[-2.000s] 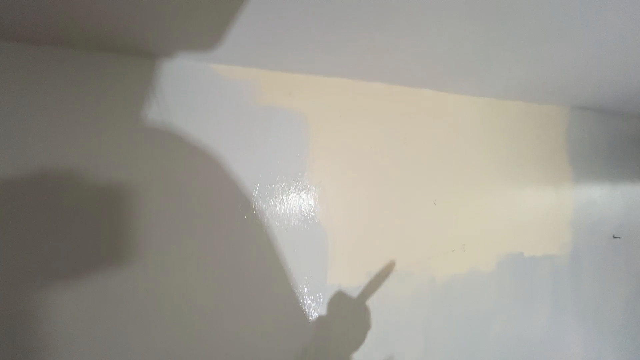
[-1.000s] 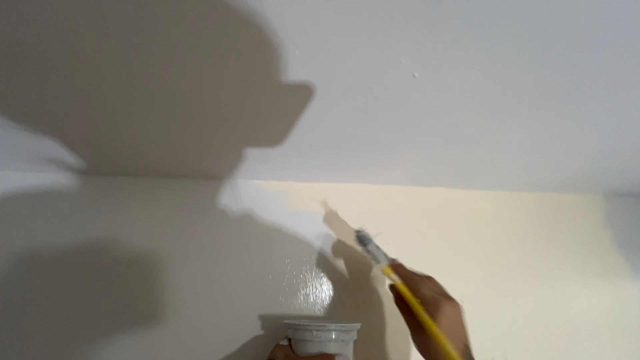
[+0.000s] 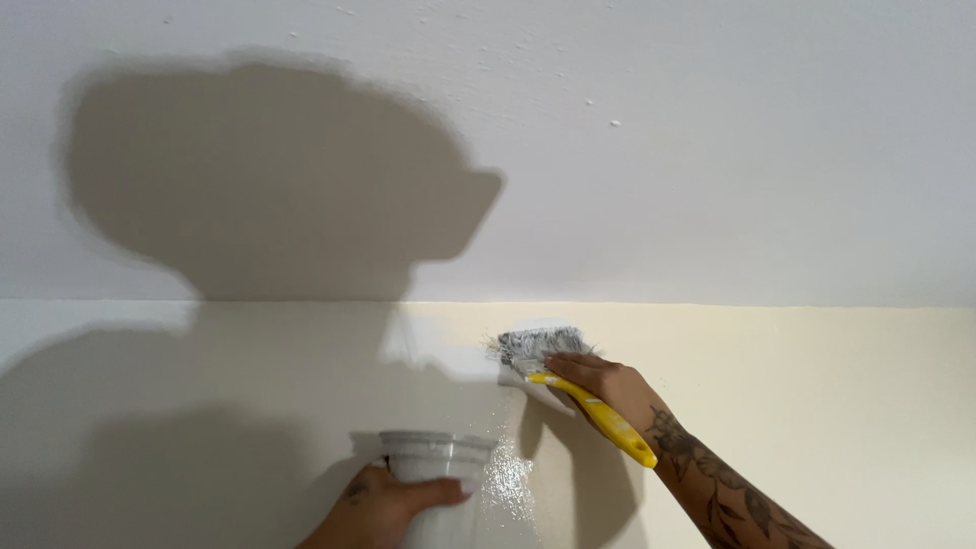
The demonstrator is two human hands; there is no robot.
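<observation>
My right hand [image 3: 610, 389] grips a paintbrush [image 3: 598, 412] with a yellow handle. Its wide, paint-coated bristles [image 3: 540, 347] press on the wall just below the ceiling line, where fresh white paint shows around them. Low in the view, my left hand [image 3: 381, 499] holds a translucent plastic cup [image 3: 446, 465], its thumb across the front. The cup's rim is up; its contents cannot be made out. Wet paint [image 3: 509, 480] glistens on the wall between the cup and my right forearm.
The cream-coloured wall [image 3: 808, 404] meets the white ceiling [image 3: 724, 168] along a nearly level edge. Small bumps dot the ceiling. A large shadow of a head and shoulders falls on the left of both, and the arms cast shadows lower down.
The brush, held off the wall a second ago, now touches it with its bristles spread. My left hand and the cup show more fully. The view has shifted greatly since two seconds ago.
</observation>
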